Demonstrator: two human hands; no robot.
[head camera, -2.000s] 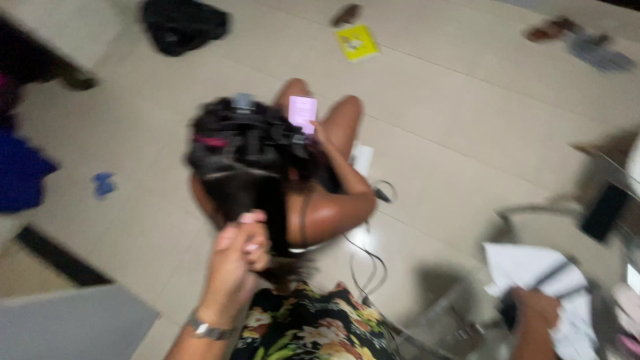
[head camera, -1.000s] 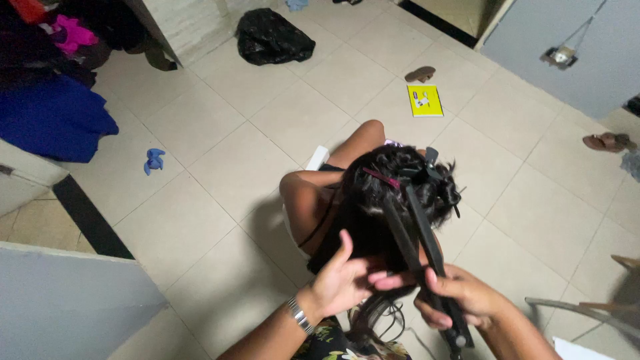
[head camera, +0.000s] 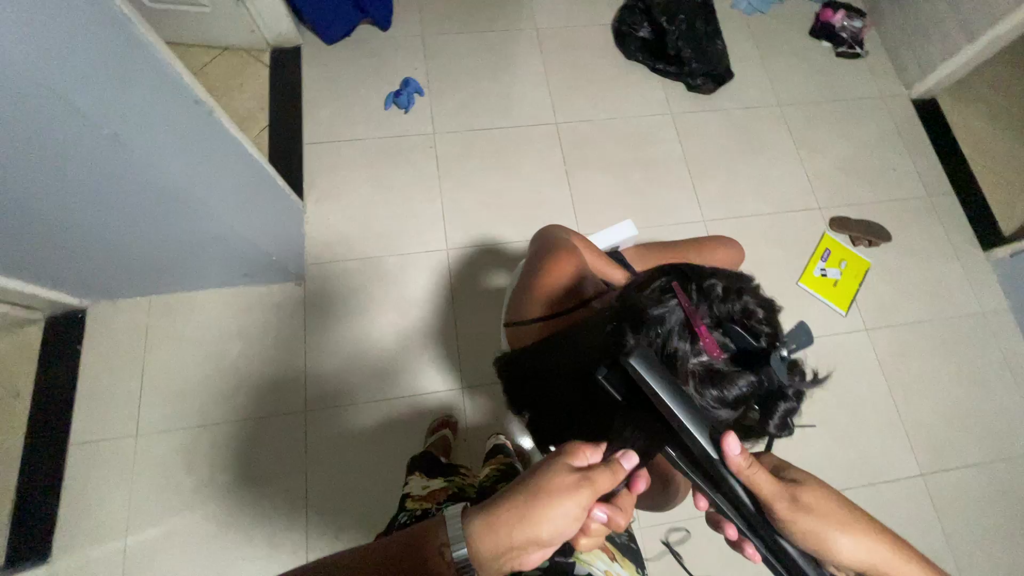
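Note:
A seated person's dark hair (head camera: 560, 376) hangs across their back, with a pink hair clip (head camera: 698, 322) and a dark gray hair clip (head camera: 792, 346) in the upper part. My left hand (head camera: 560, 500), with a metal watch on the wrist, pinches a lock of the hair between thumb and fingers. In my right hand (head camera: 776, 492) is a black hair straightener (head camera: 696, 440), its plates parted near the head beside that lock. Whether hair lies between the plates cannot be told. A white box-like object (head camera: 614, 234) lies beyond the person's shoulder.
On the tiled floor are a blue toy (head camera: 404, 95), a black plastic bag (head camera: 676, 40), a yellow printed box or booklet (head camera: 834, 273) and a brown sandal (head camera: 860, 230). A gray wall (head camera: 144, 160) stands at left. A cord (head camera: 676, 548) shows at the bottom.
Two seconds ago my left hand held the hair and my right hand was over a white cloth; now the right holds the straightener. Since one second ago, my left hand's spread fingers have closed on a lock.

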